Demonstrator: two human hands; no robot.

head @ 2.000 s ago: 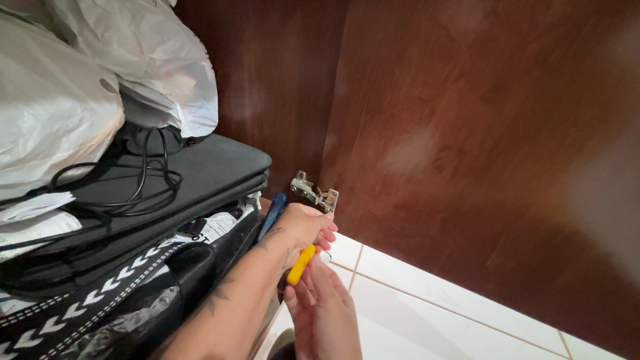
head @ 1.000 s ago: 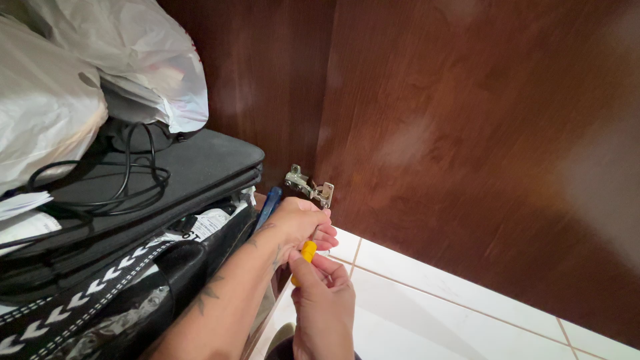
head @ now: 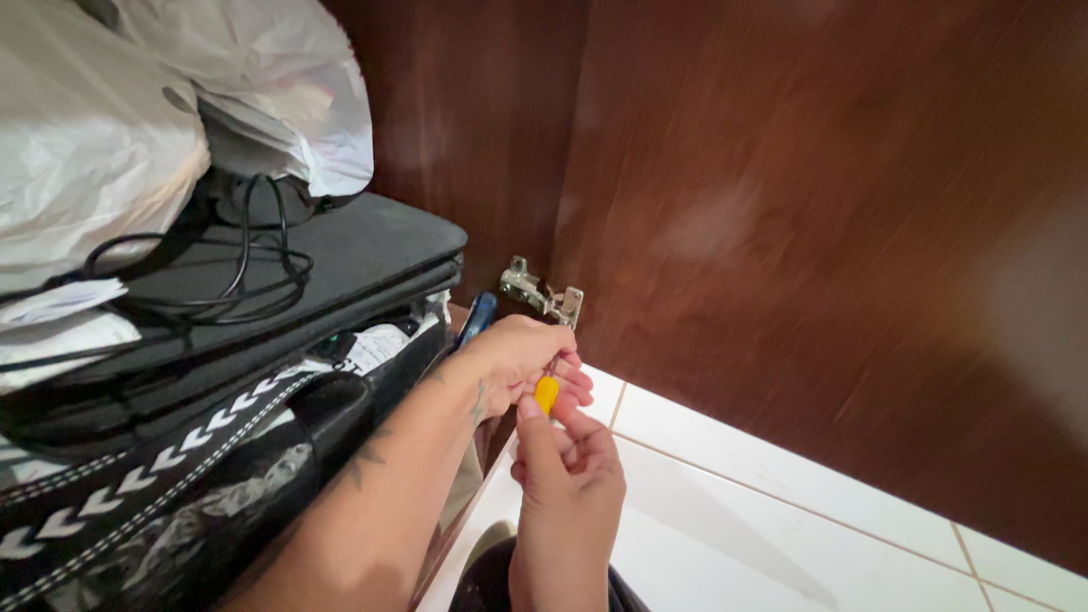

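Observation:
A metal cabinet hinge [head: 541, 293] joins the dark wooden side panel [head: 484, 144] to the wooden door [head: 807, 255]. Just below the hinge is my left hand [head: 529, 355], its thumb and forefinger at the hinge's lower end and the other fingers curled; whether it grips anything is hidden. My right hand [head: 569, 476] pinches the yellow handle [head: 546, 394] of a screwdriver between thumb and fingers. The thin shaft points up toward the hinge, and its tip is hidden by my left hand.
Left of my arms, a black case [head: 357, 246] with a loose black cable [head: 242, 280] lies beside white plastic bags [head: 93, 136]. Under it is a black bag with a chevron strap [head: 170, 459]. A blue object [head: 478, 319] stands near my left wrist. White floor tiles [head: 748, 510] run below the door.
My right fingers have shifted around the yellow handle, which now stands more upright than two seconds ago. My left hand stays by the hinge.

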